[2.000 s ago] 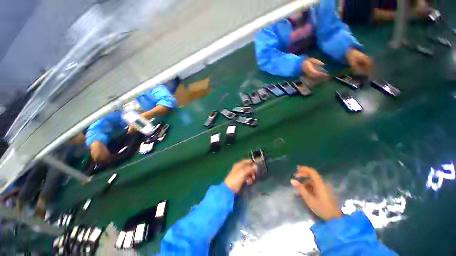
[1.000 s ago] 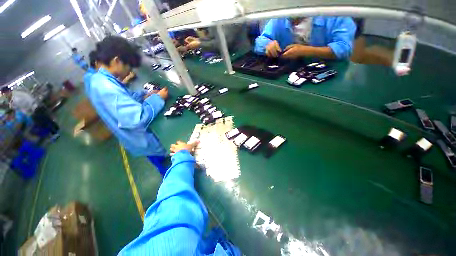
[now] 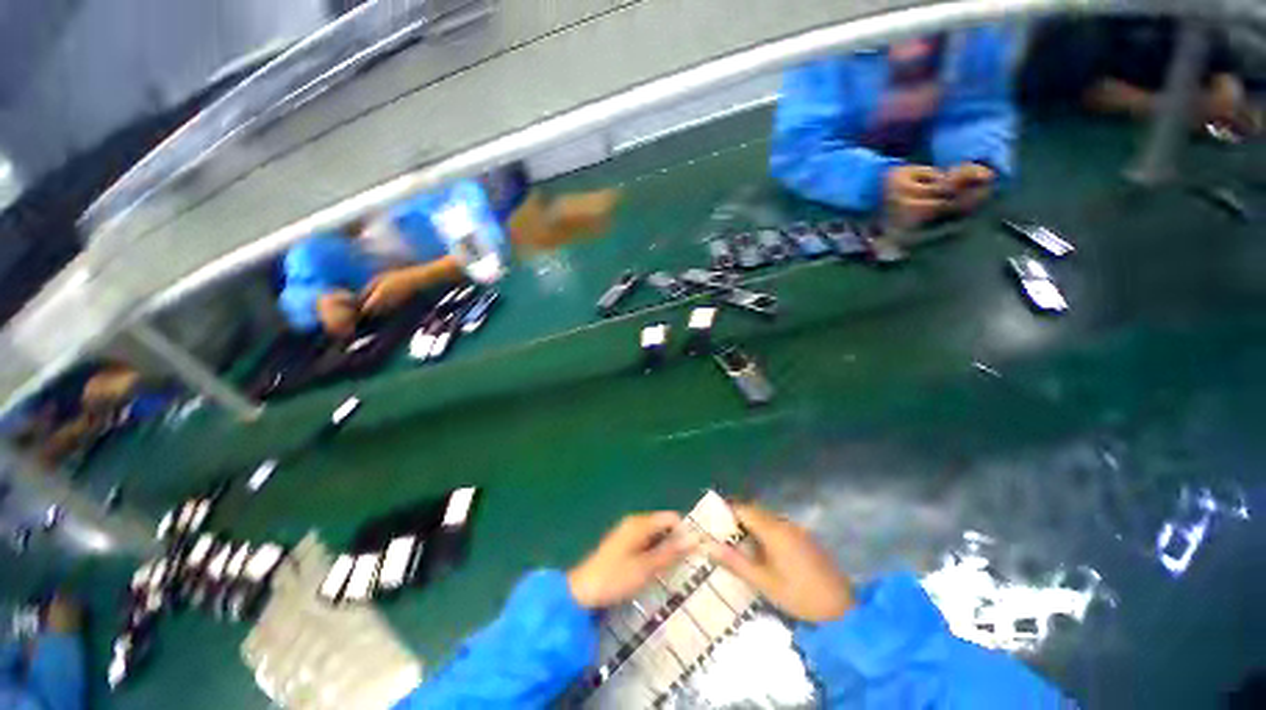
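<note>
The sheet of die-cut labels (image 3: 683, 631), pale with rows of rectangles, is held up in front of me. My left hand (image 3: 636, 558) grips its upper left edge. My right hand (image 3: 789, 562) pinches its upper right part. A pale piece sticks up between the fingertips; I cannot tell whether it is lifted off the sheet. A keypad phone (image 3: 744, 375) lies face up ahead of the hands. Two phones with pale labels, one (image 3: 654, 344) and another (image 3: 701, 329), lie beyond it.
Labelled phones (image 3: 367, 572) and a pale sheet stack (image 3: 326, 645) lie at left. Unlabelled phones (image 3: 791, 246) stand in a row ahead. Film waste (image 3: 1007, 603) lies at right. Two workers in blue sit opposite, under the overhead frame (image 3: 555, 156).
The view has swung back right from the left end. My left hand has come from the sheet stack to the front with a label sheet. My right hand has come into view, holding that sheet.
</note>
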